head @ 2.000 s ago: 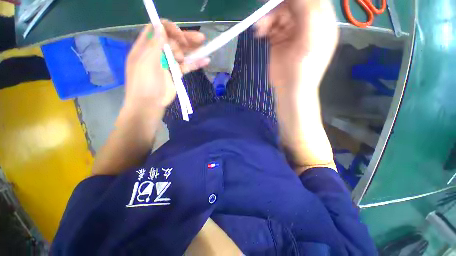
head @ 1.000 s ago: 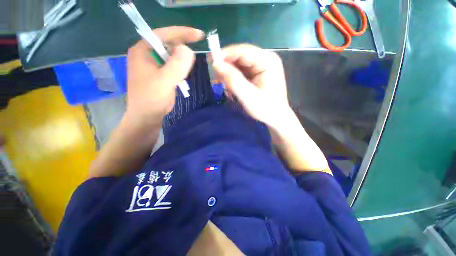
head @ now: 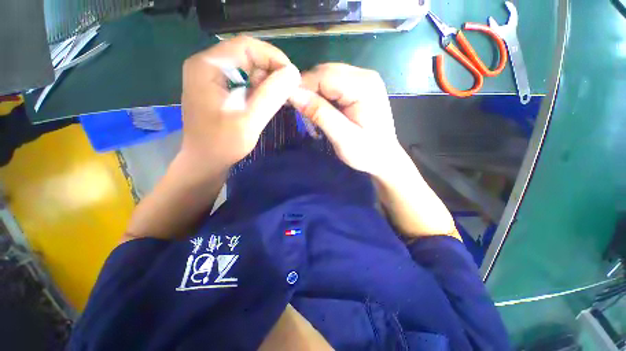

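My left hand [head: 226, 103] and my right hand [head: 350, 110] meet fingertip to fingertip over my lap, at the bench's front edge. My left hand is closed around a white wire bundle [head: 235, 77]; only a short blurred part and a bit of green show between its fingers. My right thumb and fingers are pinched together beside the left fingertips. A faint pale strip hangs below the right fingertips; what it is and what lies between the fingertips is hidden or blurred.
On the green bench [head: 144, 82] lie loose white leads [head: 65, 58] at left, and orange-handled cutters [head: 461, 55] and an open-end wrench [head: 513, 55] at right. A dark machine on a pale base [head: 309, 15] stands at the back. A blue bin [head: 110, 134] is below left.
The hands have come together at the fingertips. The bundle's long ends and the white piece in my right hand no longer show plainly. The view has shifted, showing more of the bench and machine.
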